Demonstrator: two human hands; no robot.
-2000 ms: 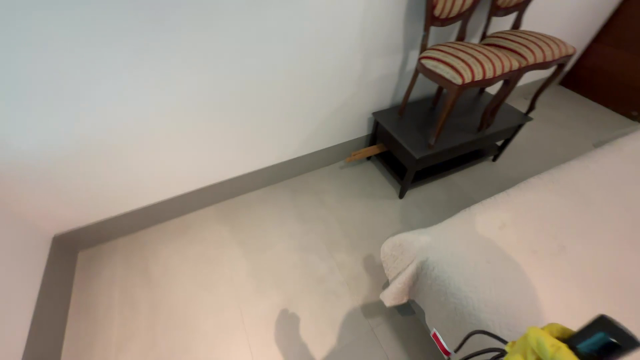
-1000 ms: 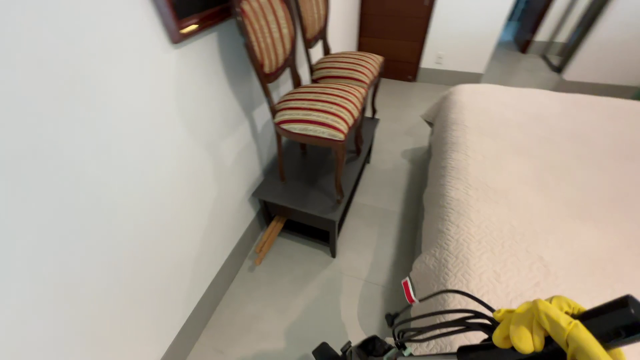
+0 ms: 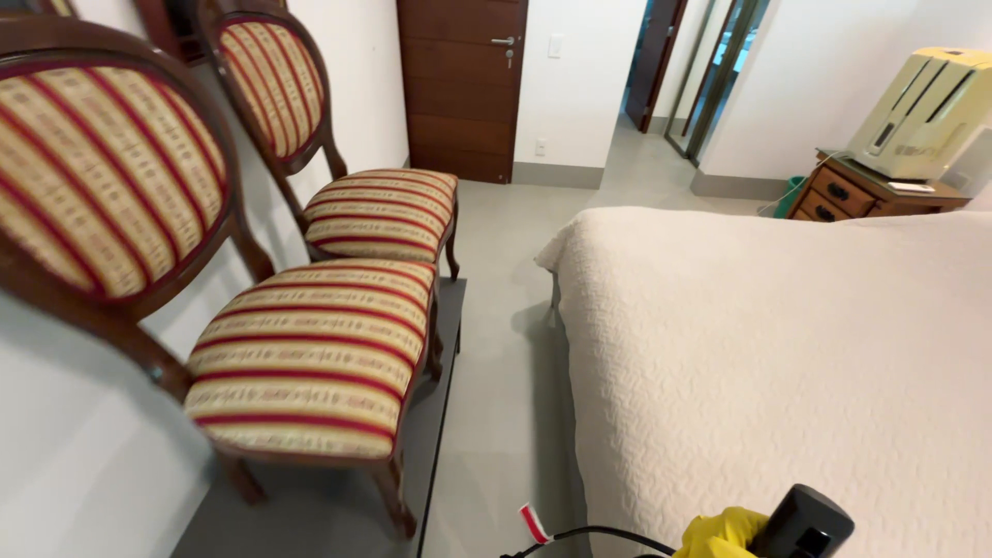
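My right hand (image 3: 719, 533), in a yellow rubber glove, is at the bottom edge, right of centre, partly cut off. It is closed on a black handle (image 3: 806, 521) whose rounded end sticks out to the right. A black cord (image 3: 612, 532) runs left from the glove, with a red and white tag (image 3: 533, 523) on it. What the handle belongs to is mostly below the frame. Hand and handle show in front of the bed's white quilted cover (image 3: 759, 356). My left hand is out of view.
Two striped upholstered wooden chairs (image 3: 310, 356) (image 3: 387, 209) stand on a low dark table (image 3: 446, 372) along the left wall. A strip of grey floor (image 3: 496, 387) runs between table and bed toward a wooden door (image 3: 461, 93). A wooden nightstand (image 3: 852, 194) bears a pale appliance (image 3: 922, 116).
The view has swung far to the right and come closer to the chairs. The gloved hand stays on the black handle. Coiled cord, visible a second ago, is mostly out of frame.
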